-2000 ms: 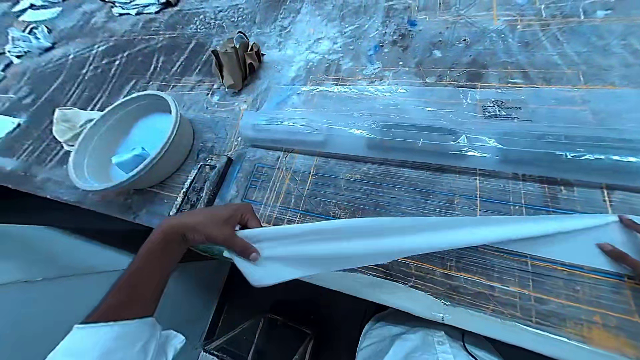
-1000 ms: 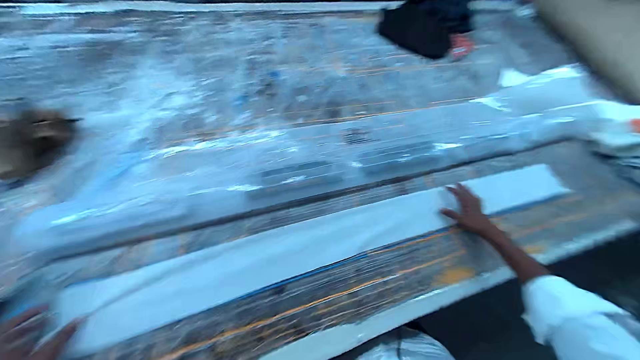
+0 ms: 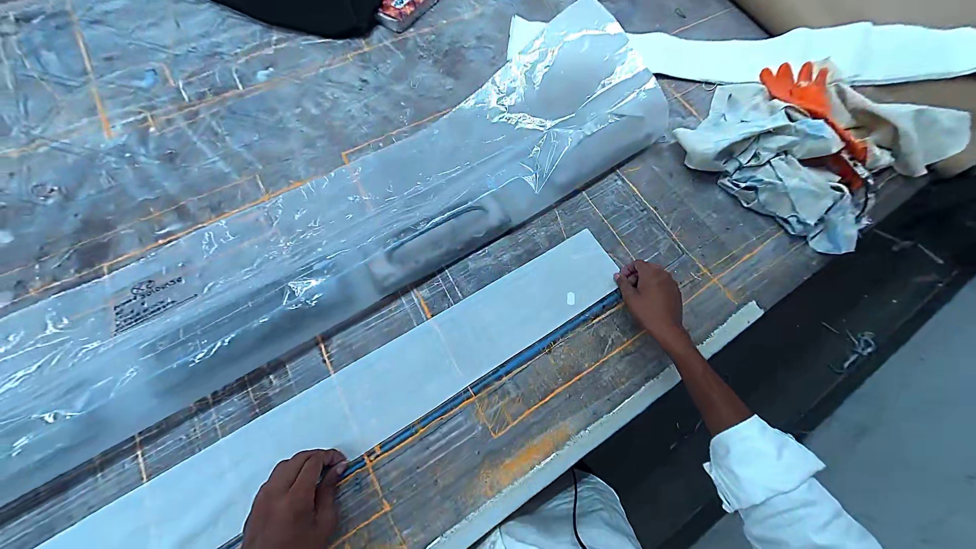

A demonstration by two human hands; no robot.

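A long strip of white fabric (image 3: 427,351) lies flat on the marked work table, its lower edge running along a blue line. My right hand (image 3: 652,301) pinches the strip's lower corner at its far right end, fingertips together. My left hand (image 3: 297,499) is at the same lower edge nearer to me, thumb and fingers closed on the edge. Behind the strip and roughly parallel to it lies a long item in clear plastic wrapping (image 3: 267,282), which bears writing.
Crumpled rags (image 3: 793,168) with an orange glove (image 3: 801,91) lie at the right, below another white fabric strip (image 3: 862,53). A black cloth (image 3: 320,11) and a small red packet (image 3: 404,11) are at the top. The table's pale edge (image 3: 564,457) runs close to my body.
The strip, held up and folded between both hands two seconds ago, now lies flat. My right hand has moved from the strip's upper side to its end corner. The view has shifted right.
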